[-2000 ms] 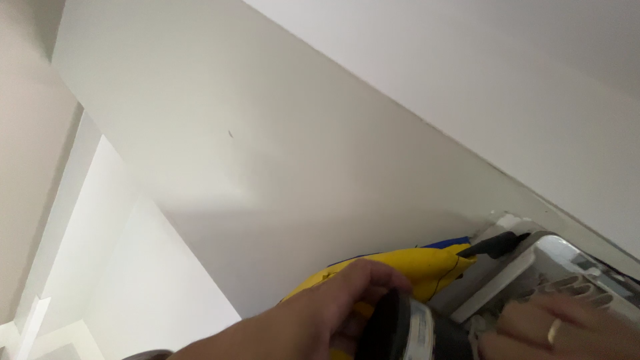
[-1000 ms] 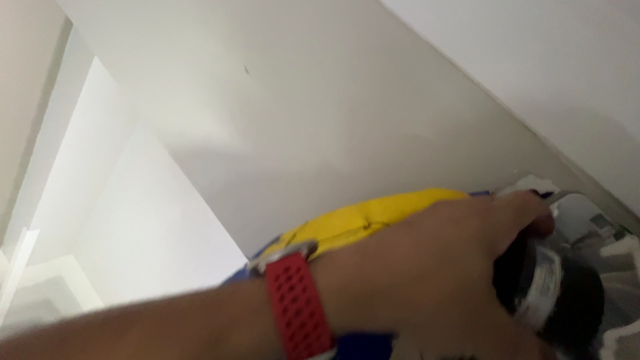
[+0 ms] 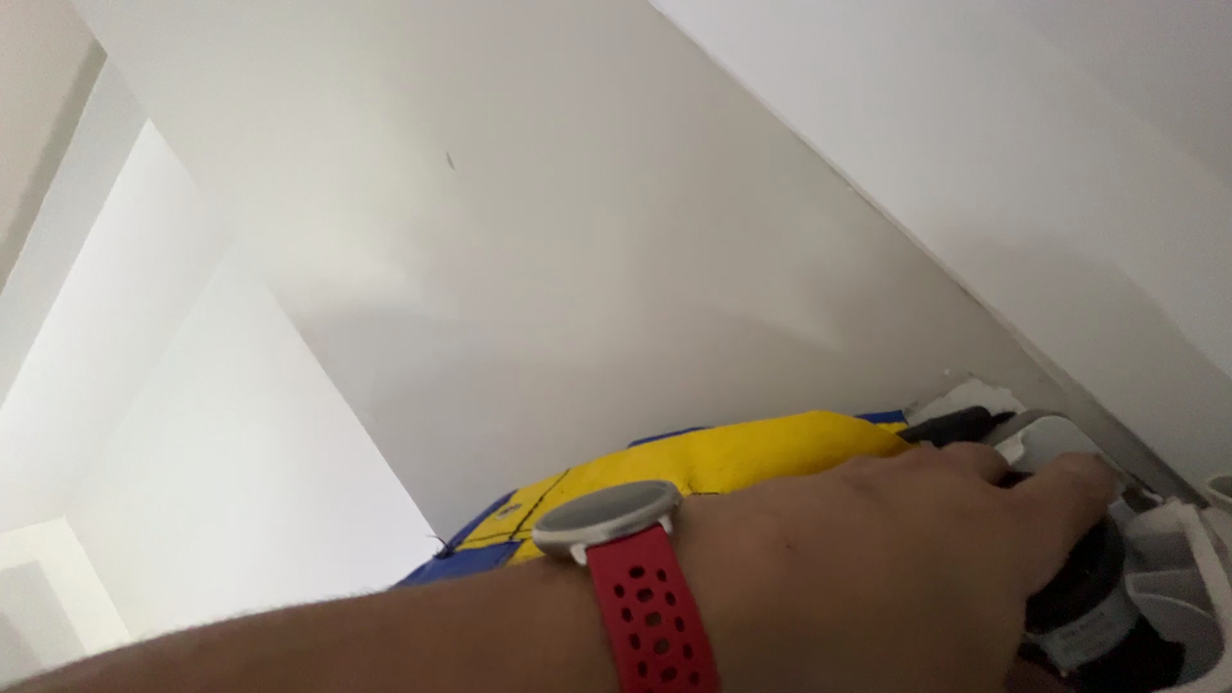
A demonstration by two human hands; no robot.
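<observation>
My left hand [image 3: 895, 568] reaches in from the left, wearing a round watch [image 3: 606, 520] on a red perforated strap [image 3: 654, 616]. Its fingers close around a black cylindrical object [image 3: 1088, 597] with a pale label that bears writing, at the lower right. The palm side and some fingertips are hidden. Behind the wrist and hand lies a yellow and blue fabric item [image 3: 770, 452], partly covered by them. A black handle-like piece [image 3: 953, 424] sticks out at its right end. My right hand cannot be made out.
Pale plastic parts with curved walls [image 3: 1179, 568] crowd the lower right corner. A light panel or wall [image 3: 577, 241] slopes overhead and meets a white surface along a seam [image 3: 847, 183]. Chipped, rough material [image 3: 972, 395] shows near that seam's lower end.
My left hand has moved right, over the black cylinder, bringing the watch into view. My right hand, with a ring, showed at the lower right two seconds ago and is no longer seen.
</observation>
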